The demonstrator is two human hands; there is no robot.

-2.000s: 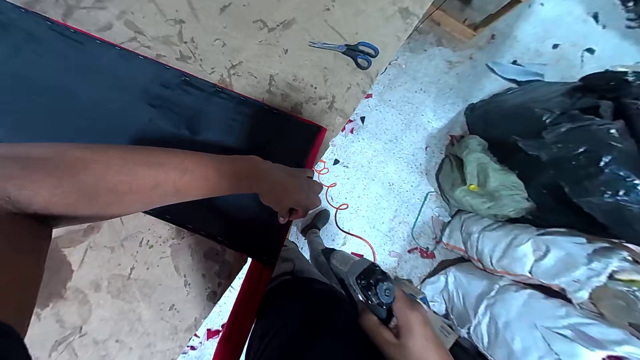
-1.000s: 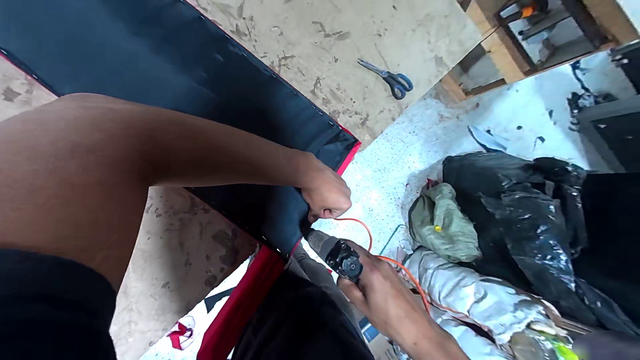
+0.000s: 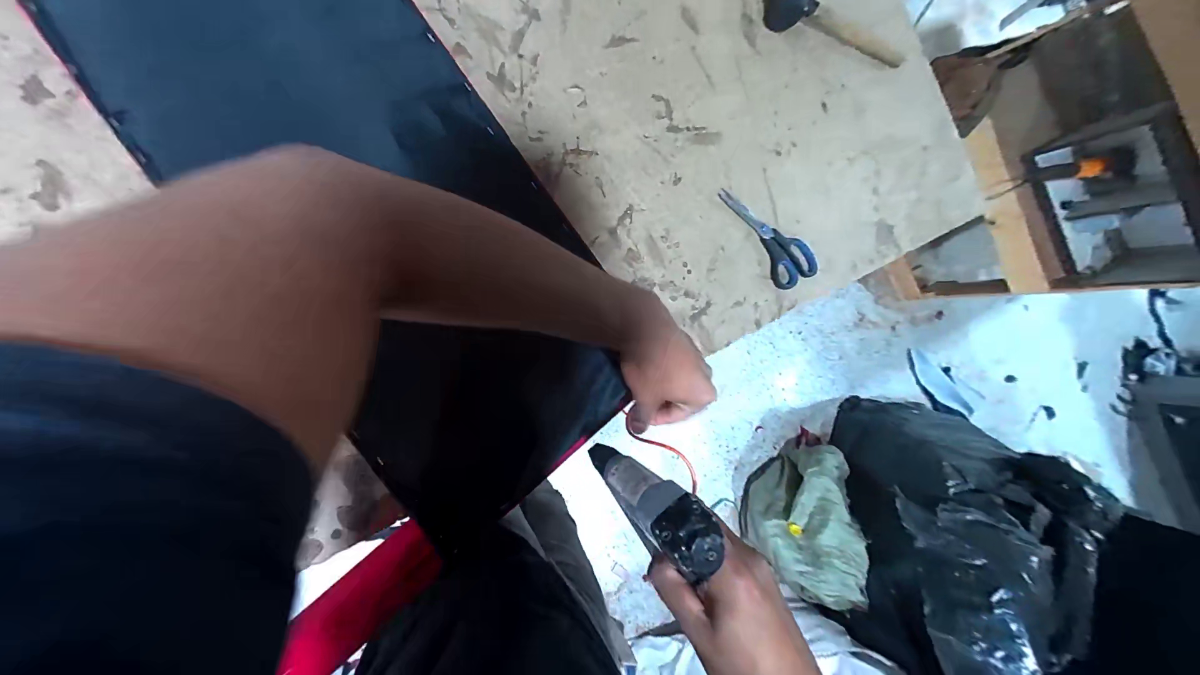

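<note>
A long panel covered in black cloth (image 3: 478, 403) lies over the worktable, with red fabric along its edges and staples near its border. My left hand (image 3: 670, 380) is curled at the panel's right corner, its fingers closed on the fabric edge; the fingertips are partly hidden. My right hand (image 3: 741, 600) grips a staple gun (image 3: 661, 516), with its nose pointing up and left, just off the panel's lower right edge. A thin red-orange hose (image 3: 677, 452) curves between the two hands. Red fabric (image 3: 375, 595) hangs below the panel, beside my dark clothing.
Blue-handled scissors (image 3: 776, 246) and a dark-headed mallet (image 3: 839, 31) lie on the stained worktable (image 3: 675, 141). A wooden frame (image 3: 1017, 225) stands beyond it at the right. Black plastic bags (image 3: 984, 525) and a pale green bag (image 3: 825, 534) rest on the speckled floor.
The view has swung and moved closer, bringing the mallet into sight. My left hand has stayed by the panel's edge. The staple gun's nose, against the edge a second ago, now stands off it.
</note>
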